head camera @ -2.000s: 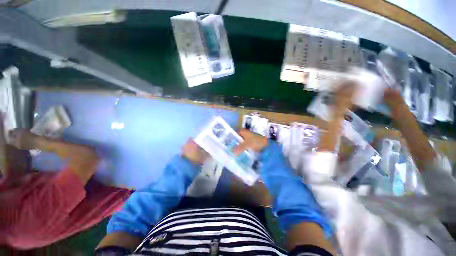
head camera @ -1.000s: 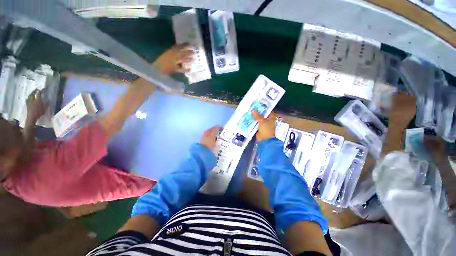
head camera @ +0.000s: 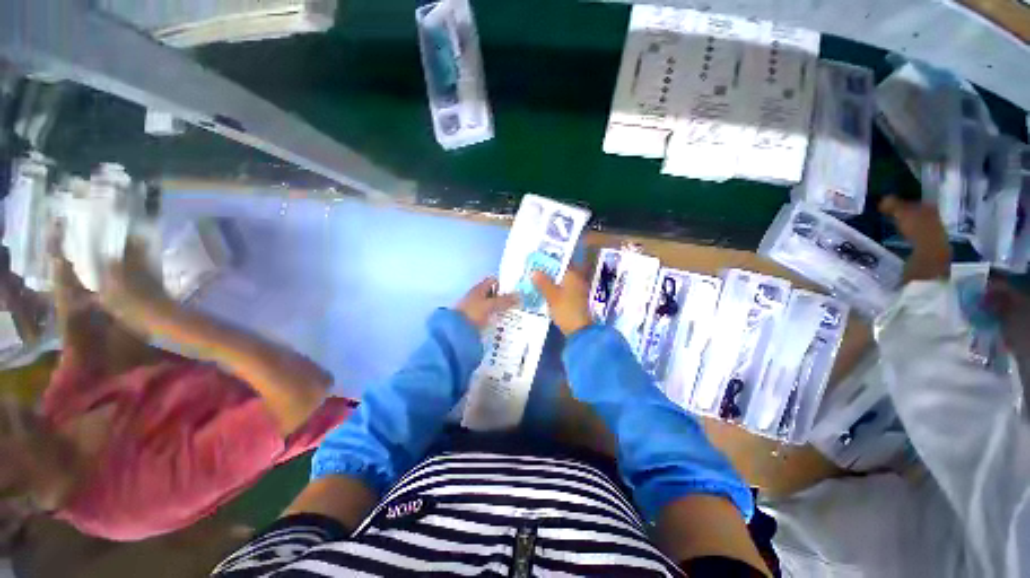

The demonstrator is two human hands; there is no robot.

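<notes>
A clear plastic pack (head camera: 551, 229) is in both my hands over the bench, upper end tilted slightly right. Printed pictures and a light-blue slip (head camera: 535, 274) show in it. My left hand (head camera: 486, 303) grips its left edge. My right hand (head camera: 564, 298) holds its right side, the fingers over the blue slip. Below my hands a white printed carton (head camera: 504, 373) lies lengthwise toward me; its upper end is hidden under the pack and hands. Several clear packs with black cables (head camera: 679, 330) lie in a row to the right.
Beyond the blue-topped bench (head camera: 373, 271) runs a green conveyor (head camera: 542, 113) with one clear pack (head camera: 454, 73) and several white printed cartons (head camera: 712, 96). A co-worker in red (head camera: 169, 440) is at left, one in white (head camera: 960, 384) at right. A grey metal support (head camera: 226, 107) crosses upper left.
The held pack has moved down and left and stands more upright. The left co-worker's arm has withdrawn from the conveyor, and the white carton there is gone. The other conveyor packs have shifted left and up.
</notes>
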